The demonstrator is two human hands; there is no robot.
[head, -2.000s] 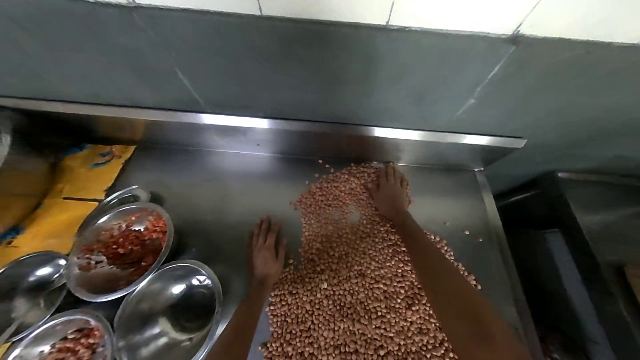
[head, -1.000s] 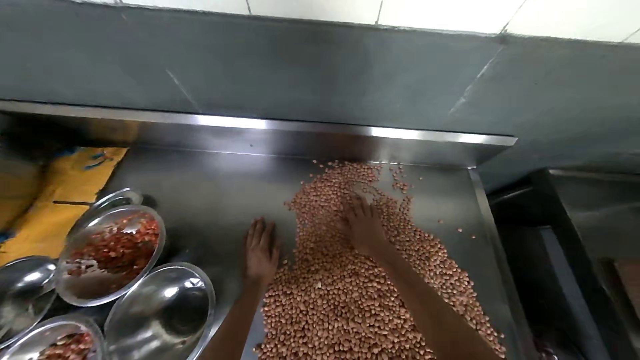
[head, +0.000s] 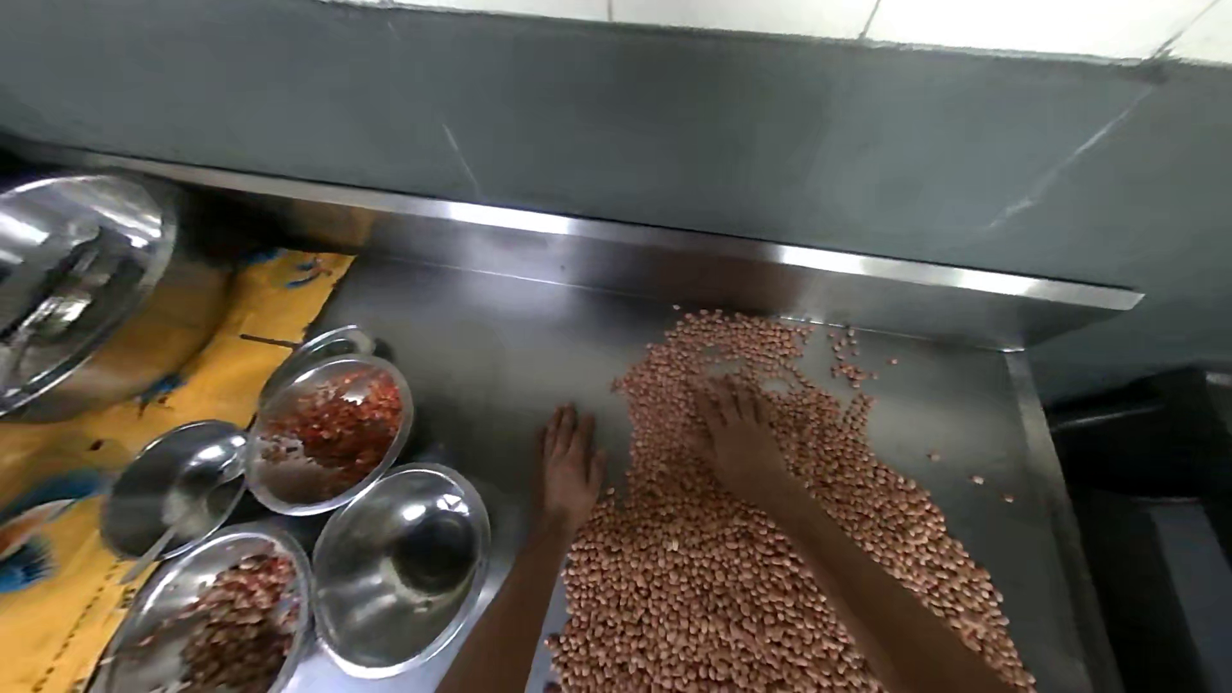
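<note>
Reddish-brown peanuts or similar nuts (head: 693,577) lie spread in a large heap on a stainless steel counter (head: 500,337). My right hand (head: 741,438) rests flat on the thinner upper part of the heap, fingers apart, with no nut seen gripped. Just left of the heap's edge, my left hand (head: 570,467) lies palm down on the bare steel, fingers slightly spread, holding nothing. A few loose nuts are scattered near the counter's right side and by the back ledge.
At left stand a steel bowl (head: 399,568) with little in it, a bowl of red flakes or skins (head: 332,433), a bowl of nuts and skins (head: 221,616), and one with a spoon (head: 178,491). A large steel pot (head: 144,318) sits on yellow sheeting (head: 279,308). A raised ledge (head: 674,260) runs behind.
My right hand has moved left and toward me from the heap's upper right, and nuts there lie more spread out. My left hand stays beside the heap. The view has swung left.
</note>
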